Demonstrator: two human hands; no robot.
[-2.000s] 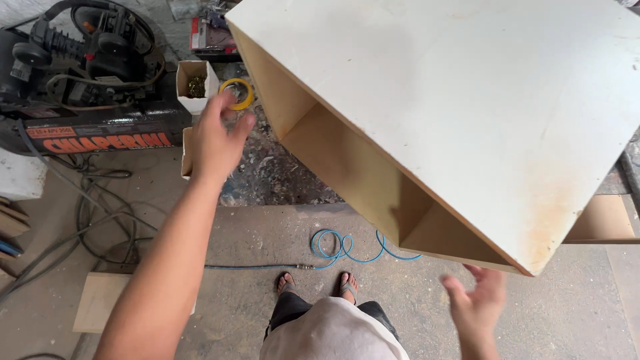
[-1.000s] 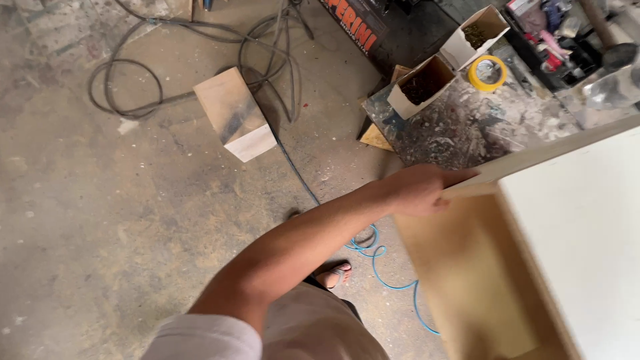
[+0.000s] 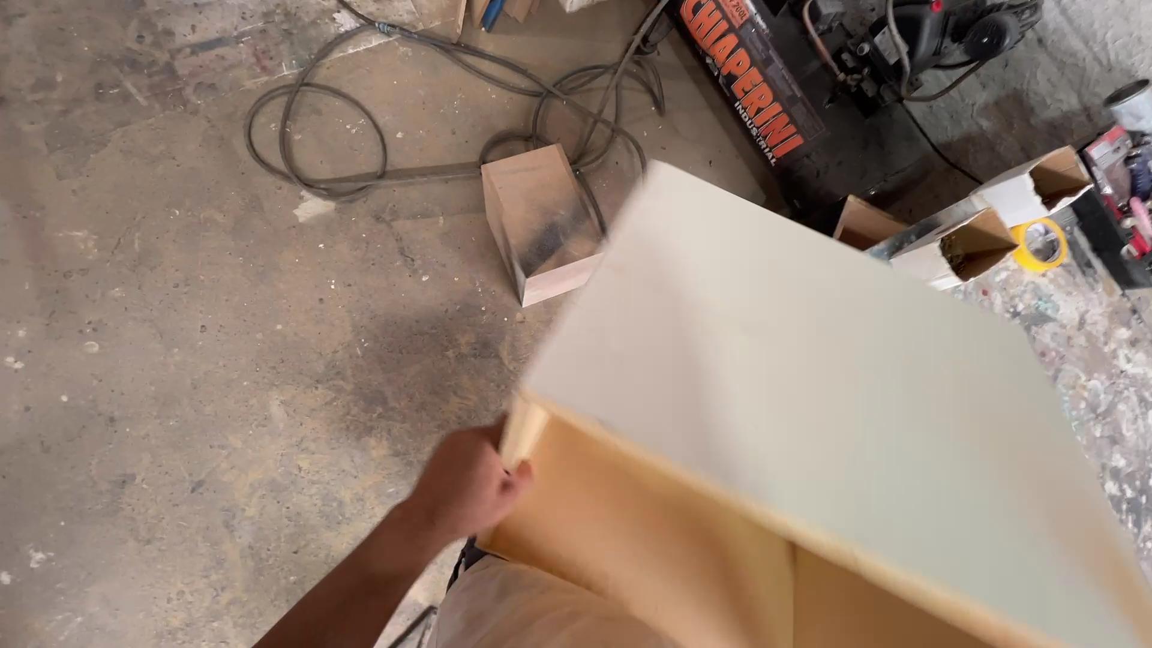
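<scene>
A large open-fronted wooden cabinet box [image 3: 810,378], white on its broad outer face and bare wood inside, fills the lower right of the head view, close against my body. My left hand [image 3: 477,481] grips the edge of its end panel at the left corner, the fingers outside and the thumb at the inner side. A divider panel shows within the opening. My right hand is out of view. Some of the box's far right side runs past the frame edge.
On the floor ahead lie a small wooden block-like box [image 3: 544,225] and a coiled dark hose [image 3: 382,171]. A Chiaperini air compressor [image 3: 747,81] stands beyond. To the right, a paint-spattered worktop [image 3: 1080,378] bears cardboard boxes [image 3: 976,238] and yellow tape [image 3: 1039,245].
The cabinet box has moved leftward off the worktop side, over the floor and against my body. My left hand, apart from it two seconds ago, now grips its edge. The view has turned.
</scene>
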